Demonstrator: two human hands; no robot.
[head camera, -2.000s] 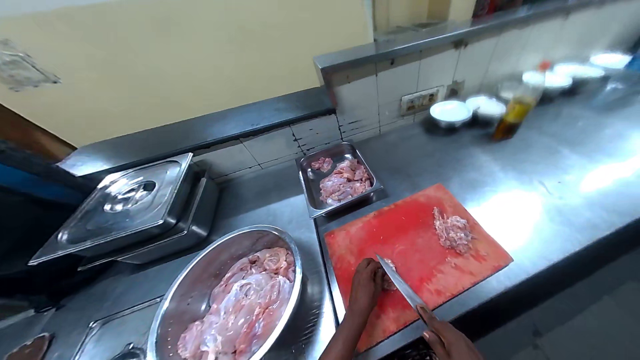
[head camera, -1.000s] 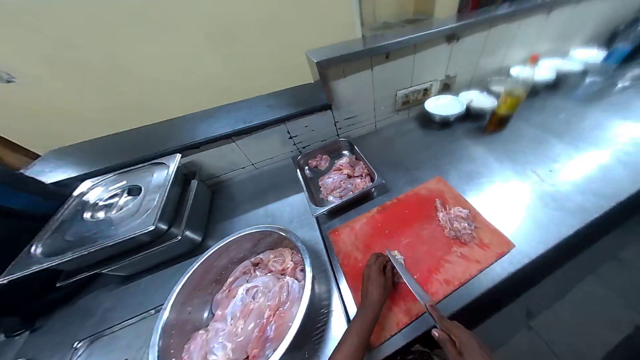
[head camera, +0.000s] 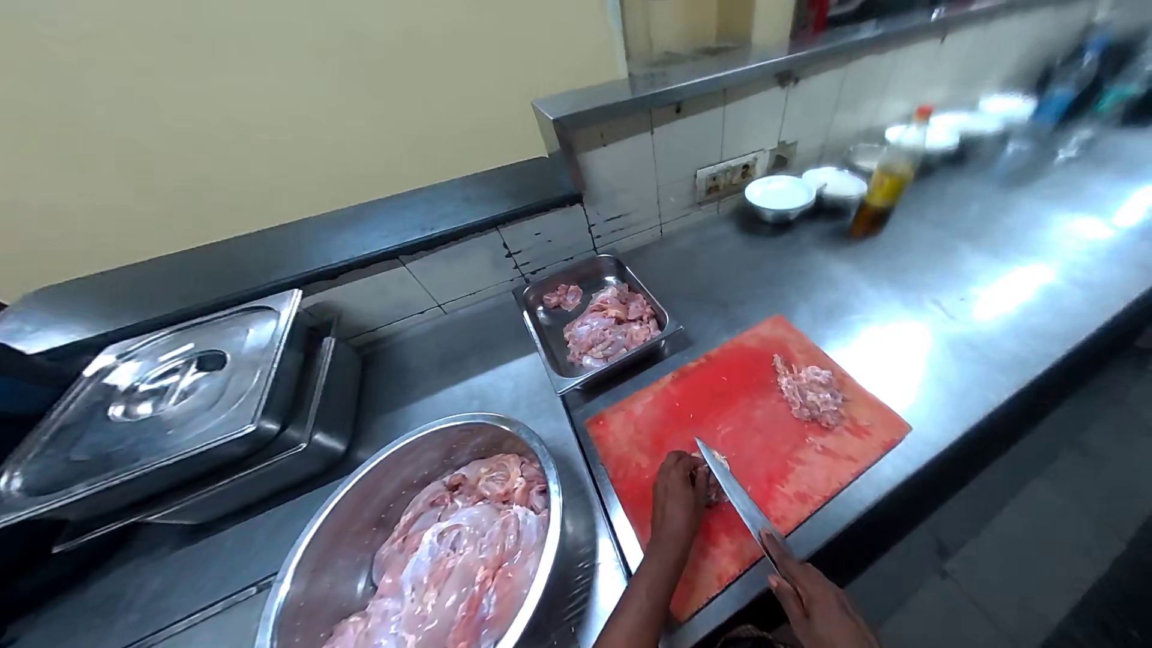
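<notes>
On the red cutting board, my left hand presses with bent fingers on a small piece of raw meat. My right hand grips the handle of a kitchen knife, whose blade lies over that piece, close to my left fingertips. A pile of chopped raw meat rests on the far right part of the board. Behind the board, a square steel pan holds larger raw pieces. The large steel bowl at the left contains raw meat pieces.
Lidded steel pans stand at the left. White bowls and a bottle of amber liquid are at the back right, near a wall socket. The steel counter has its front edge at the lower right.
The knife stays in my right hand and my left hand stays at the meat on the board. The blade has shifted slightly over the piece.
</notes>
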